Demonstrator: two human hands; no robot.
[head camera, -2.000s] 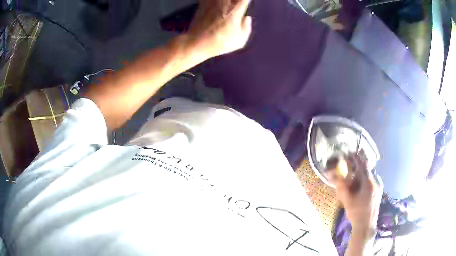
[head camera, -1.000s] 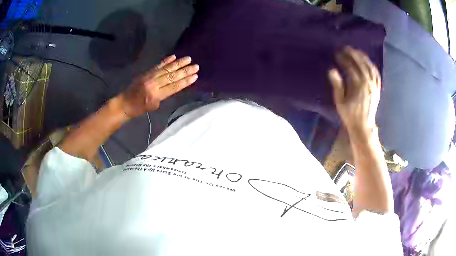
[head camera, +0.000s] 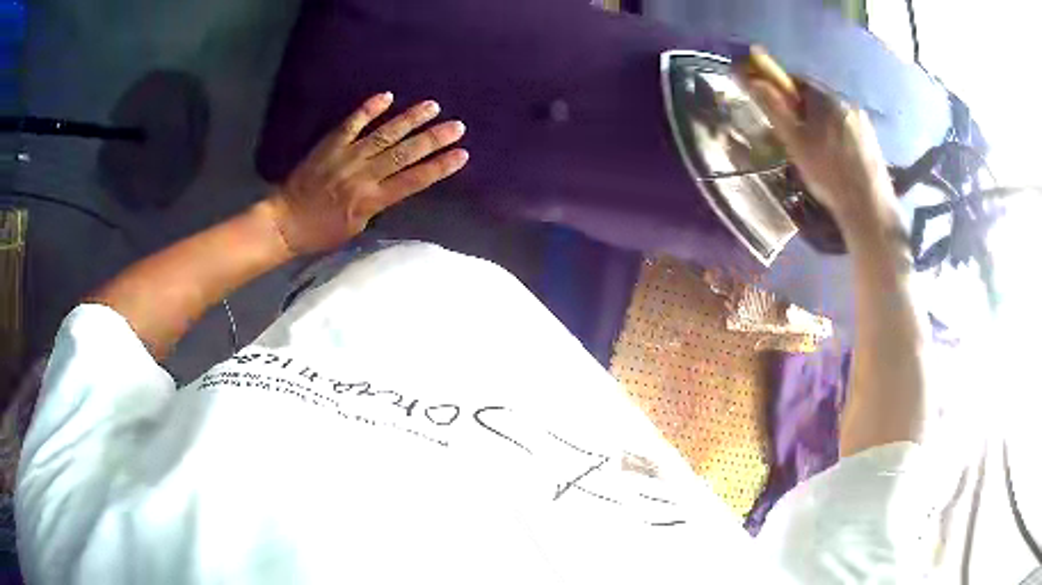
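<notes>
The dark purple garment (head camera: 548, 126) lies spread over the padded board (head camera: 891, 80), whose grey-blue cover shows at the upper right. My left hand (head camera: 368, 177) rests with fingers spread at the garment's near left part and grips nothing. My right hand (head camera: 828, 143) holds the silvery steam iron (head camera: 722, 131) by its handle, over the garment's right part. Whether the iron's sole touches the cloth cannot be told.
The tan perforated iron rest (head camera: 686, 377) is below the board, with a pale ragged cloth (head camera: 771, 317) at its upper edge. Brighter purple cloth (head camera: 800, 417) lies beside it. Dark cords (head camera: 948, 200) trail right of the iron.
My right hand, flat and empty over the garment a second ago, now holds the iron. The perforated rest shows more fully. My left hand is now over the garment's near left part.
</notes>
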